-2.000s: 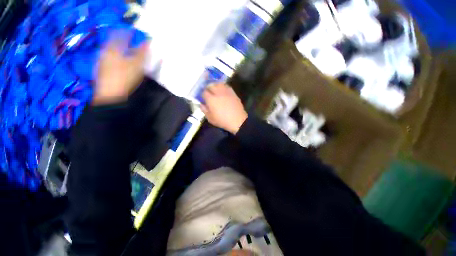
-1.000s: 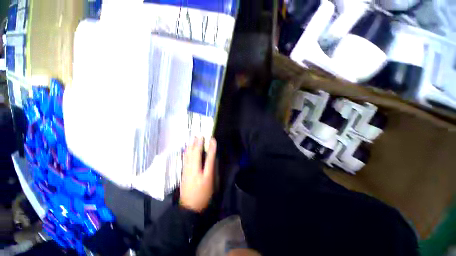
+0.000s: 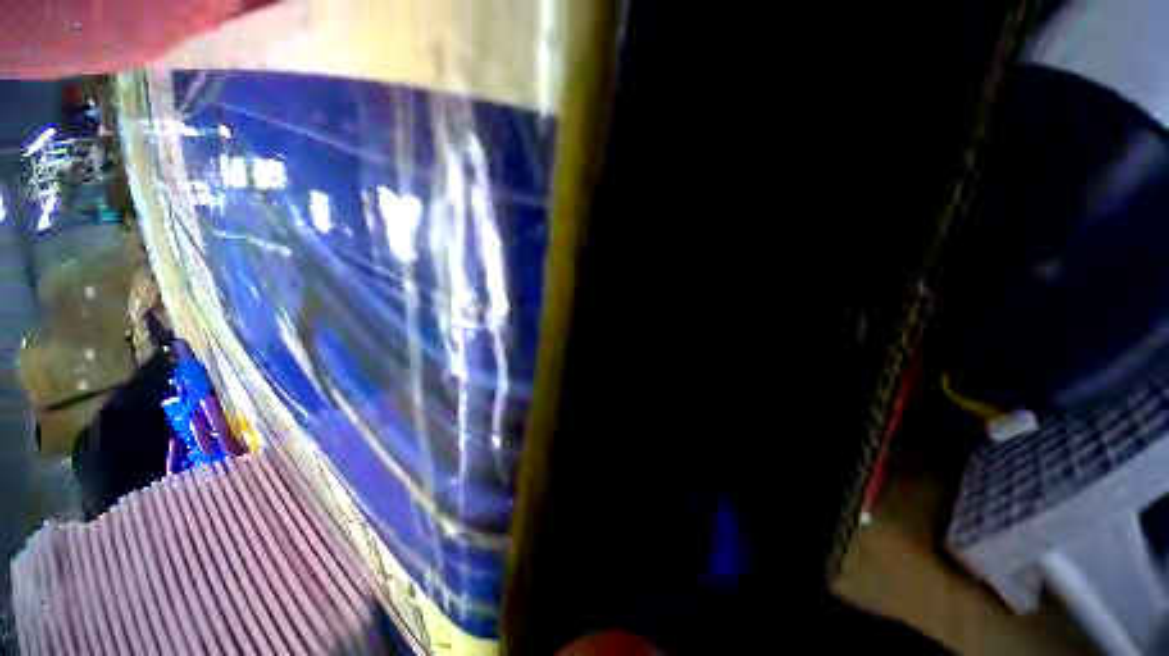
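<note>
A ridged stack of thin pale plates (image 3: 192, 564) lies at the lower left of the bench. Beside it is a sheet with blue print under shiny, creased clear plastic (image 3: 372, 295), seen very close. Small blue wrapped packs (image 3: 199, 410) show behind the stack. A blurred pink-red shape fills the top left corner, very near the lens; it may be part of my left hand, but its fingers and grip cannot be made out. My right hand is not seen. A small skin-coloured patch at the bottom centre cannot be made out.
The bench's pale edge (image 3: 551, 333) runs down the middle, with deep black shadow or dark cloth beside it. A cardboard edge (image 3: 923, 295) stands right of that. Further right are a grey lattice-topped plastic piece (image 3: 1064, 474), a small white connector (image 3: 1010, 424) on a yellow wire, and a large dark shape.
The view has dropped close to the bench and turned. The hand on the white stack, the large white sheet and the carton of white-and-black units are no longer seen.
</note>
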